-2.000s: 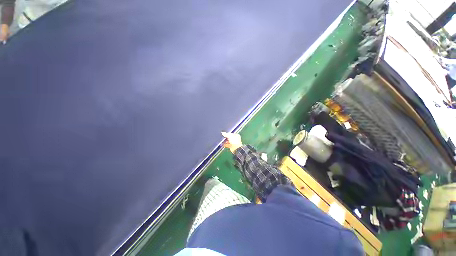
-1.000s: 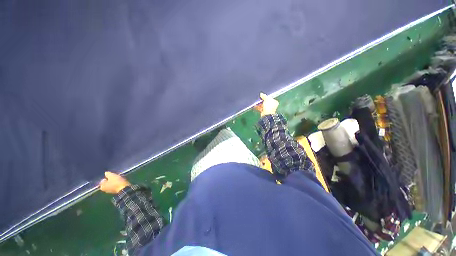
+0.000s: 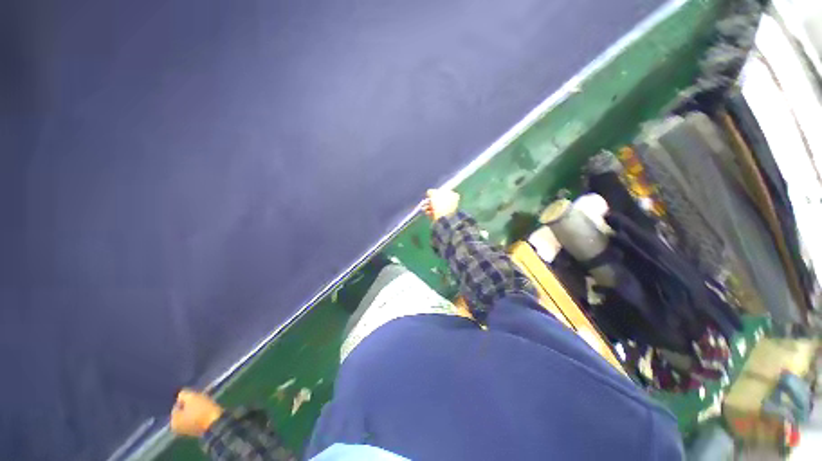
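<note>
The wide navy fabric ply covers the table and fills the upper left of the head view. Its pale selvedge runs diagonally along the table edge. My right hand pinches the cloth edge near the middle. My left hand is at the same edge at the lower left, fingers closed on the cloth edge, slightly blurred. A short pale strip shows beside my left hand. The fingertips of both hands are partly hidden.
Green floor with scattered scraps runs beside the table. To the right lie fabric rolls, a dark cloth heap, a yellow wooden pallet slat, a pale roll and a cardboard box.
The view has turned, so the table edge runs more steeply. Both hands remain at the cloth edge; my left hand appears lower in the picture. My left hand was out of view two seconds ago.
</note>
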